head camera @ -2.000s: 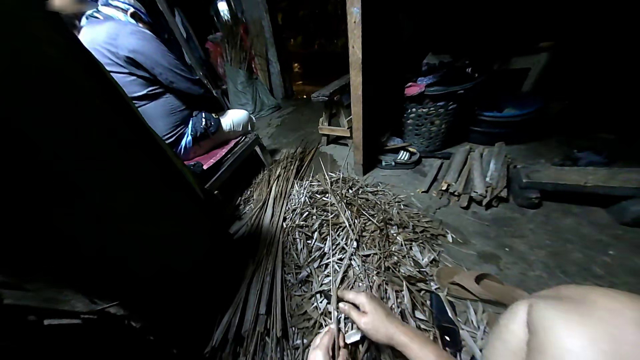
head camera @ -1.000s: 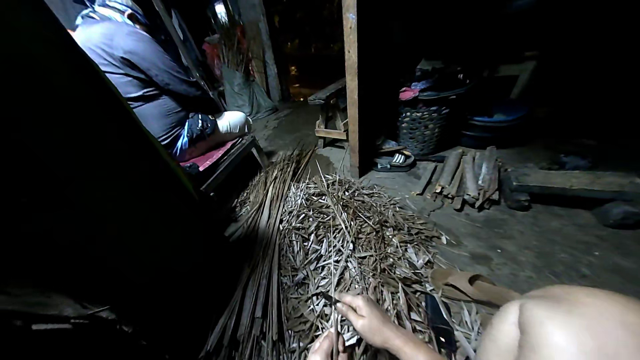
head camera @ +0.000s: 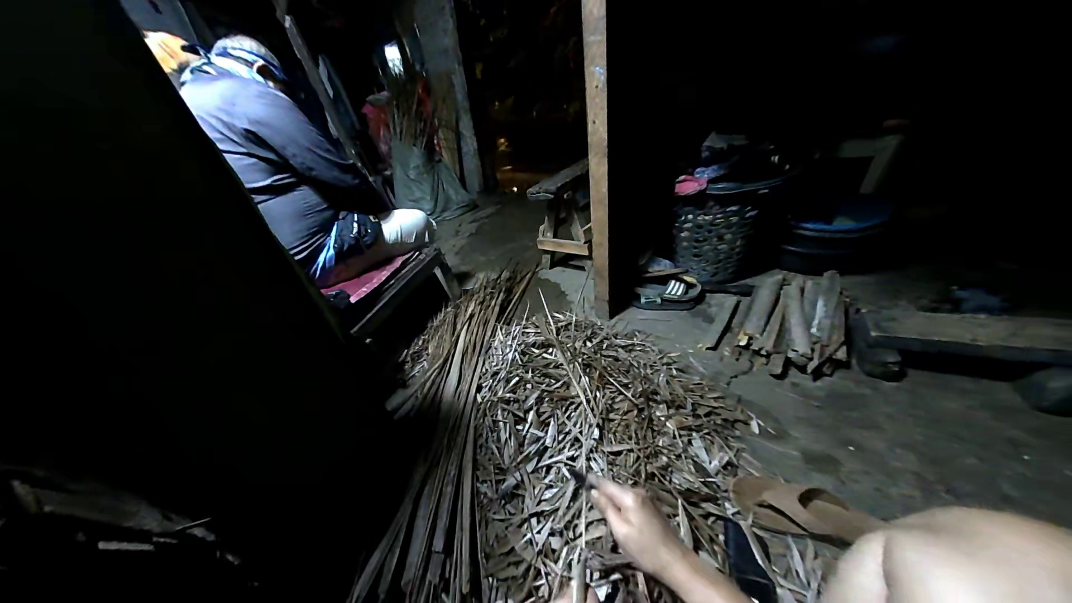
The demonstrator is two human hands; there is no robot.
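My right hand (head camera: 632, 519) is shut on a small dark blade (head camera: 579, 478), whose tip shows past its fingers at a thin pale stalk (head camera: 584, 502). My left hand (head camera: 578, 593), mostly cut off by the bottom edge, grips the lower end of this stalk. Beneath both hands spreads a heap of dry leaf strips and shavings (head camera: 620, 394). Long dried fronds or stalks (head camera: 444, 452) lie in a bundle along the heap's left side.
A person in a dark top (head camera: 276, 159) sits on a low bench (head camera: 394, 289) at left. A wooden post (head camera: 596, 167) rises mid-view. Firewood (head camera: 796, 318), a woven basket (head camera: 716, 239), a striped slide sandal (head camera: 670, 291) and a low plank (head camera: 963, 333) stand right; a brown sandal (head camera: 804, 509) lies by my knee.
My left hand has moved down toward the bottom edge of the view, farther from my right hand than before. More of the seated person's surroundings shows at the upper left.
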